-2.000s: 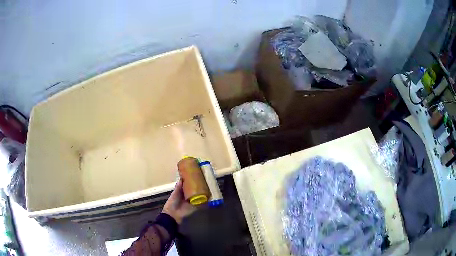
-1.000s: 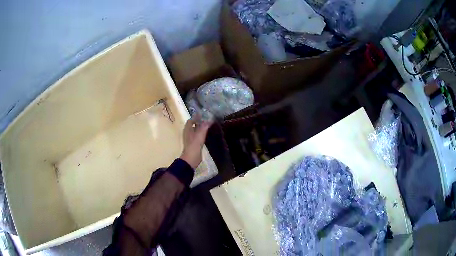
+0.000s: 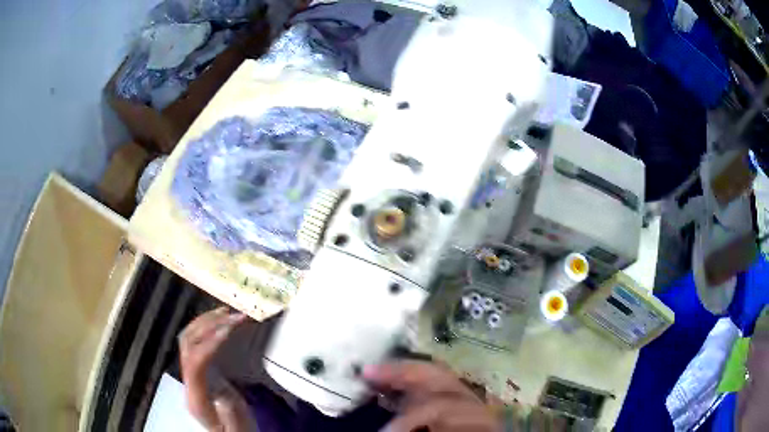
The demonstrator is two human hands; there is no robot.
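A large white sewing machine head (image 3: 362,253) runs diagonally through the middle of the view. My left hand (image 3: 209,367) is at the lower left, beside the front corner of the cream machine table (image 3: 215,291). Its fingers are curved and apart from the thumb, with nothing visible in them. My right hand (image 3: 430,395) is blurred at the bottom edge, its fingers at the near end of the machine head; its grip is unclear. A grey-lilac heap in clear plastic (image 3: 253,181) lies on the table behind the machine.
Right of the machine are a grey box (image 3: 582,198), a tray of bobbins (image 3: 485,308), two white cones with yellow centres (image 3: 554,305) and a control panel (image 3: 628,310). A cream bin (image 3: 63,287) stands left, a carton with bagged pieces (image 3: 139,118) upper left. Blue material (image 3: 674,337) lies right.
The view has swung right, from the cream bin to the sewing machine. One hand held two thread cones, then showed without them over the bin's edge. Now both hands show.
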